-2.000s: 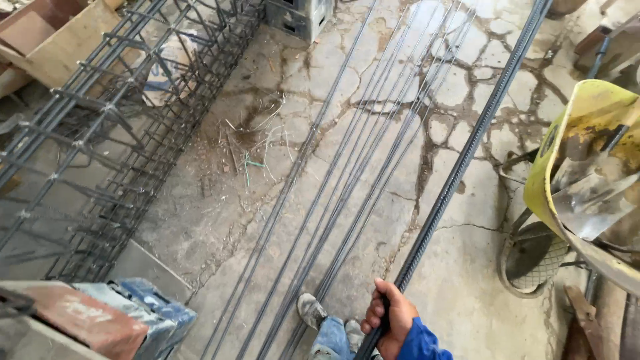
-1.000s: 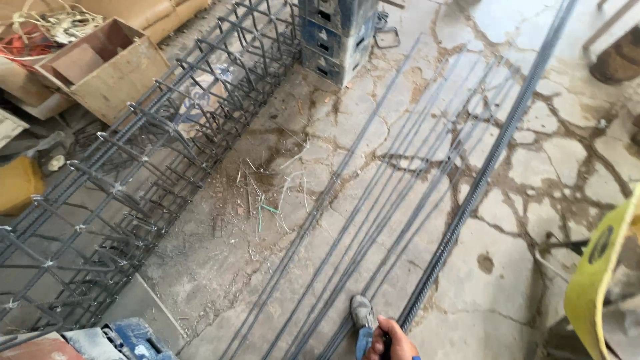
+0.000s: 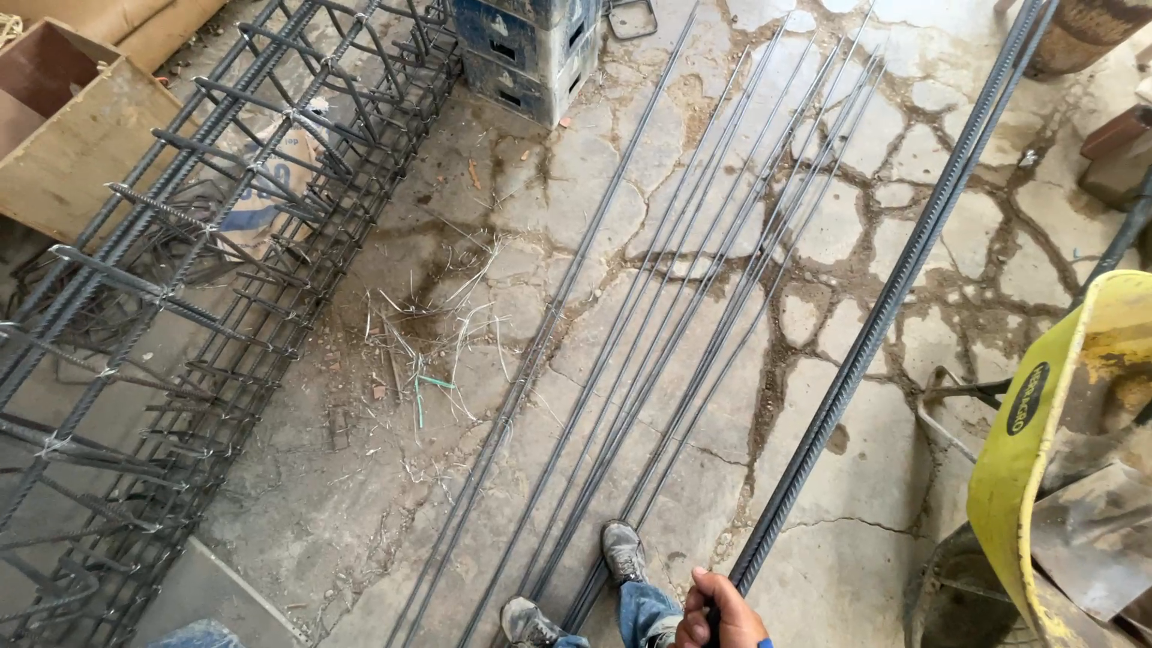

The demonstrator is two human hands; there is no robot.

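My right hand [image 3: 724, 612], at the bottom edge, is closed around the lower part of a bundle of thick ribbed steel rebar [image 3: 864, 346]. The bundle slants up to the top right, above the floor. Left of it, several thinner steel rods [image 3: 661, 342] lie roughly side by side on the cracked concrete floor, and my shoes [image 3: 623, 551] are at their near end. A rebar cage [image 3: 193, 261] tied with wire stands along the left side. My left hand is out of view.
A yellow wheelbarrow [image 3: 1017, 486] stands at the right. Stacked plastic crates [image 3: 526, 58] are at the top, a wooden box [image 3: 81, 144] at the upper left. Wire scraps [image 3: 450, 333] litter the floor beside the cage. A rusty bucket-like container [image 3: 1084, 36] sits at the top right.
The view has shifted since the earlier frames. My right hand keeps its hold on the rebar bundle and appears farther right than before. Both shoes now show fully.
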